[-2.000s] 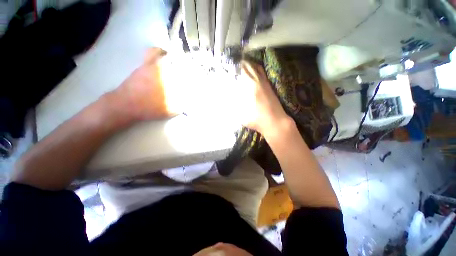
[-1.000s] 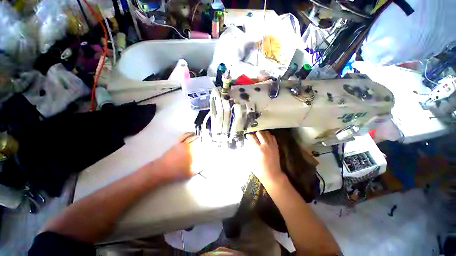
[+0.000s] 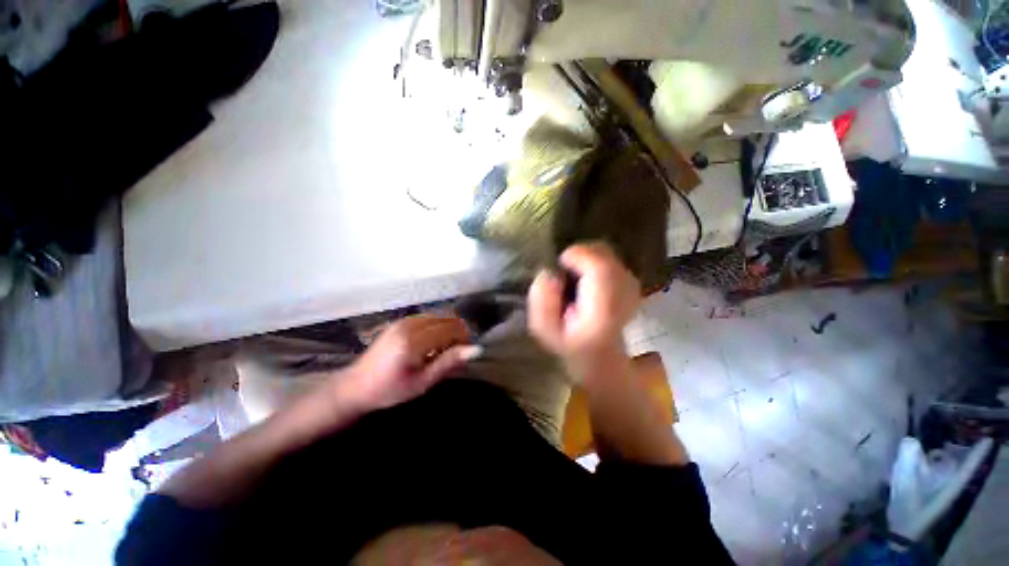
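The patterned fabric [image 3: 537, 182], washed out to yellow by the lamp, lies on the table right of the needle area; its darker part hangs over the front edge. My left hand [image 3: 409, 359] is in front of the table edge over my lap, fingertips pinched at a dark grey edge of the cloth. My right hand [image 3: 584, 304] is closed like a fist around a dark bit of the cloth, beside the hanging part. What exactly lies inside the fingers is partly hidden. The sewing machine's needle area [image 3: 481, 88] is in glare, with neither hand at it.
A wooden-looking ruler [image 3: 647, 127] and dark shears lie under the machine arm. Black cloth [image 3: 100, 133] lies at the left. A white box of small metal parts [image 3: 794, 190] stands at the right. A yellow piece [image 3: 653, 398] shows beside my right forearm; the floor is littered.
Both hands have moved from the needle area back to the table's front edge. The patterned fabric now shows out from under the hands, and the view has tilted downward.
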